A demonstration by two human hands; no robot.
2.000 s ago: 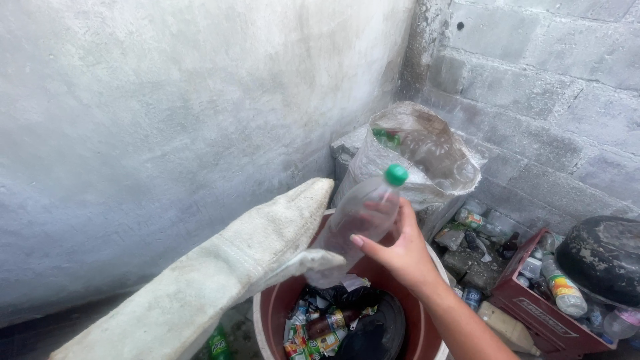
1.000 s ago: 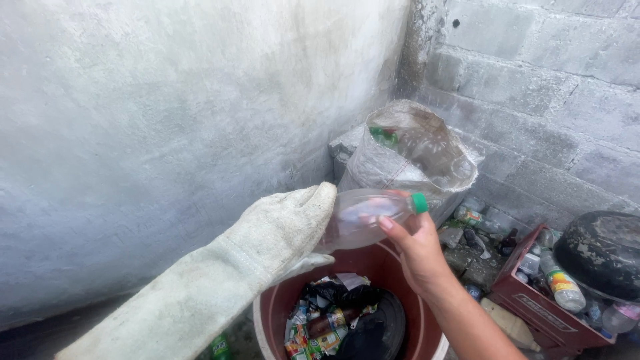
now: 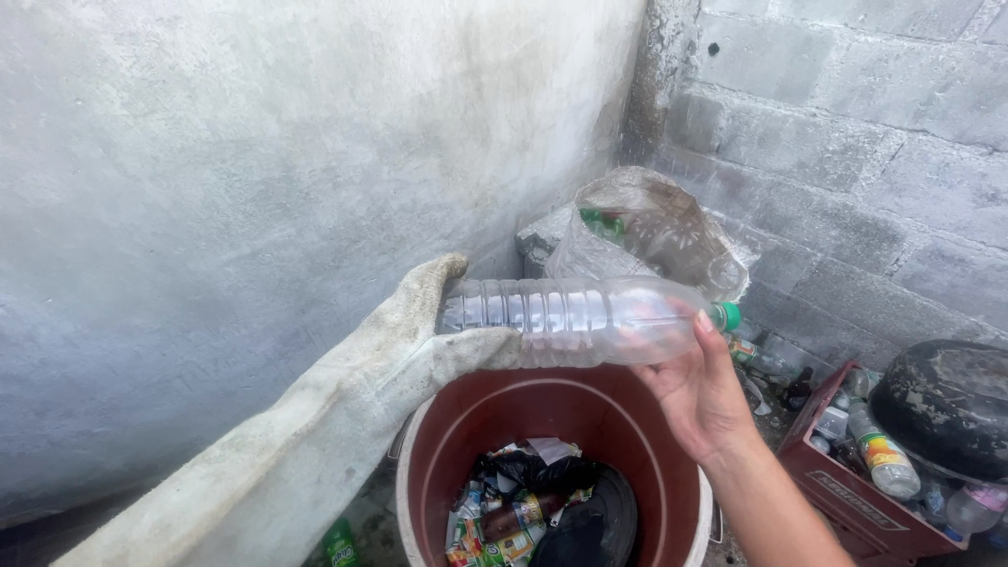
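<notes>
A clear ribbed plastic bottle (image 3: 551, 319) with a green cap lies level above a dark red bin (image 3: 567, 394). My left hand (image 3: 453, 315), in a long pale work glove, grips the bottle's base end, thumb in front. My bare right hand (image 3: 701, 386) holds the shoulder end beside the cap, its fingers partly hidden under and behind the bottle. Inside the bin are crumpled wrappers (image 3: 504, 535), black plastic (image 3: 543, 472) and a dark round-edged object (image 3: 602, 520).
An open woven sack (image 3: 583, 252) holding plastic bottles stands in the wall corner. To the right, a dark red crate (image 3: 850, 496) holds bottles, with a blackened pot (image 3: 953, 402) on top. A green bottle (image 3: 340, 543) lies left of the bin. Block and plastered walls enclose the back.
The bottle has gone from tilted upright to level, cap pointing right. My gloved hand, mostly closed against its base one second ago, now spreads around that end.
</notes>
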